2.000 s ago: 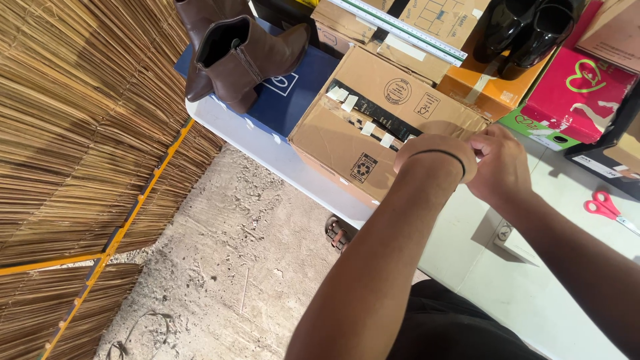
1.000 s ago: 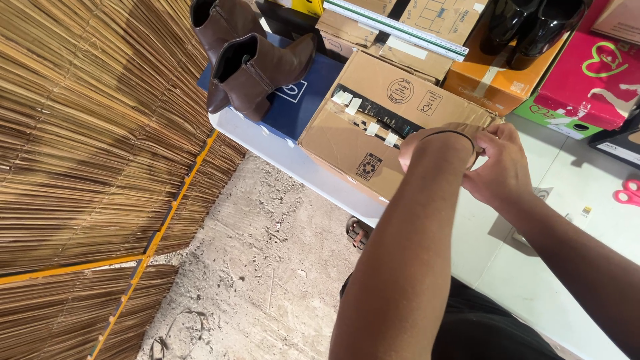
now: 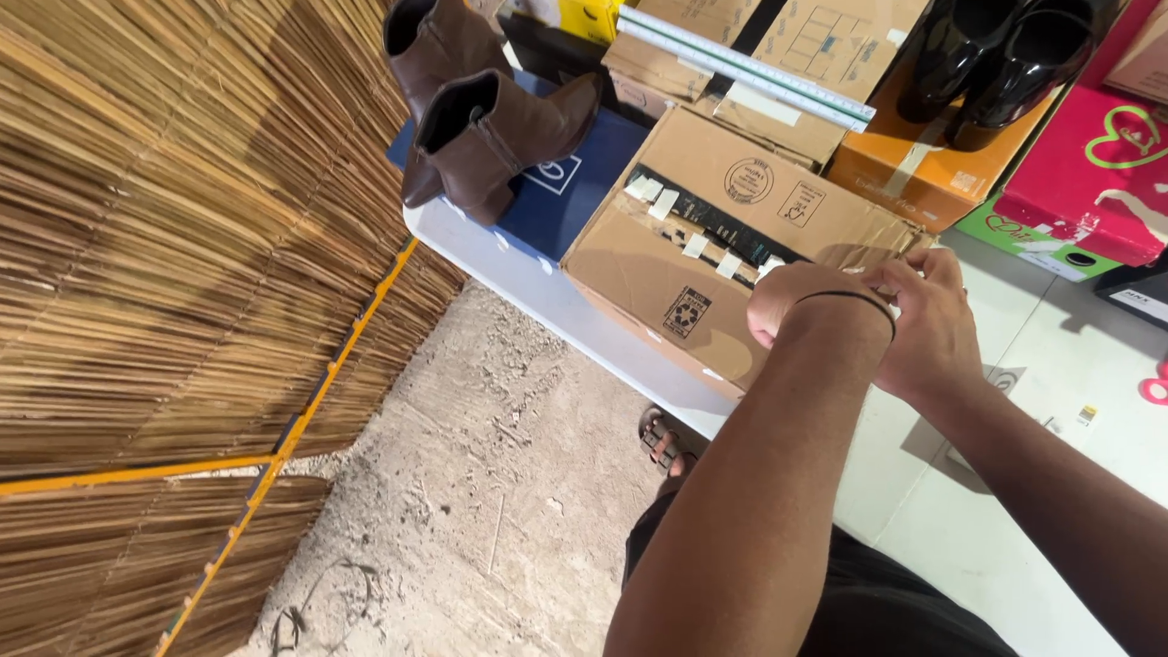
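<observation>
A closed cardboard box (image 3: 630, 246) lies on the white table, with black tape and several small white tape pieces across its top. My left hand (image 3: 812, 297), a dark band at its wrist, rests on the box's right part; its fingers are mostly hidden. Against the box's right edge is my right hand (image 3: 931, 315), its fingers bent and close to the left hand. Whether either hand pinches something small cannot be seen.
Brown ankle boots (image 3: 488, 137) stand on a blue box (image 3: 589, 182). Behind are a ruler (image 3: 748, 64), glossy black shoes (image 3: 1004, 64), an orange box (image 3: 912, 173) and a pink box (image 3: 1068, 173). Pink-handled scissors (image 3: 1154, 388) lie at the right of the white table (image 3: 985, 520).
The view has shifted somewhat to the left. Both hands stay together at the box's right edge, with only small changes in their pose.
</observation>
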